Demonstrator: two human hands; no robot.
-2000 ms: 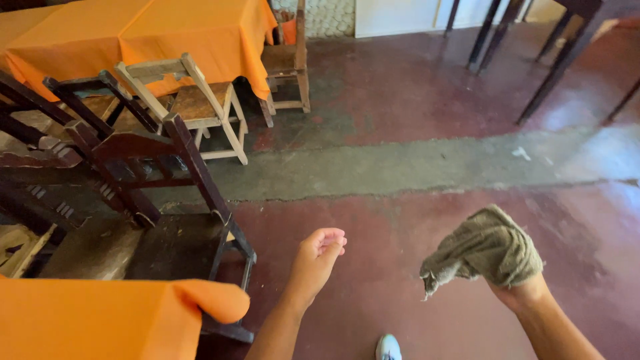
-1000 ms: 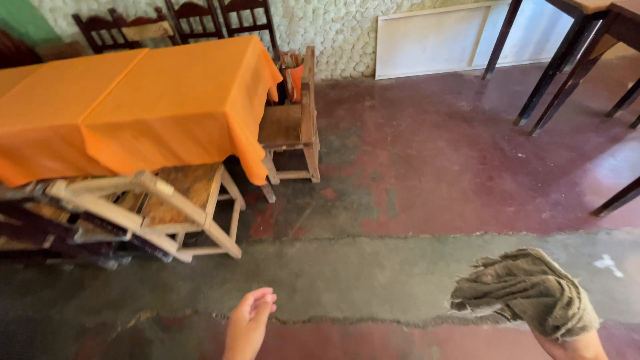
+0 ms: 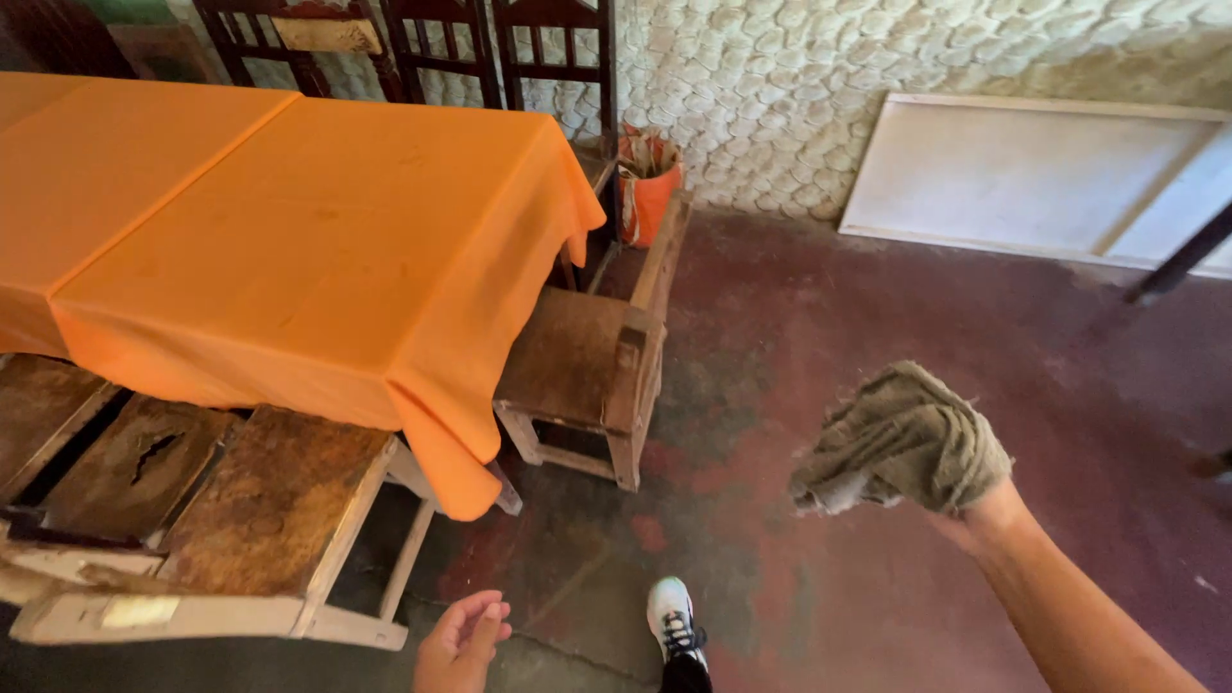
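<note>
My right hand (image 3: 987, 515) holds a crumpled, frayed olive-brown cloth (image 3: 905, 438) above the red floor; the cloth hides most of its fingers. At the bottom edge my left hand (image 3: 464, 640) hangs with nothing in it, its fingers loosely curled and the thumb apart from the palm. It is nearest to a pale wooden chair with a worn brown seat (image 3: 279, 500). An orange tablecloth (image 3: 318, 241) covers the long table beyond, and another wooden chair (image 3: 568, 356) stands at the table's near right end.
Dark wooden chairs (image 3: 438, 48) line the table's far side. An orange container (image 3: 650, 197) with dry material stands near the textured wall (image 3: 751, 106). A white framed panel (image 3: 1020, 178) leans there. A dark furniture leg (image 3: 1184, 250) is at right. My shoe (image 3: 671, 611) is on the floor.
The view has moved toward the orange-covered table and the chair at its end. The cloth remains in my right hand, and my left hand remains without anything in it.
</note>
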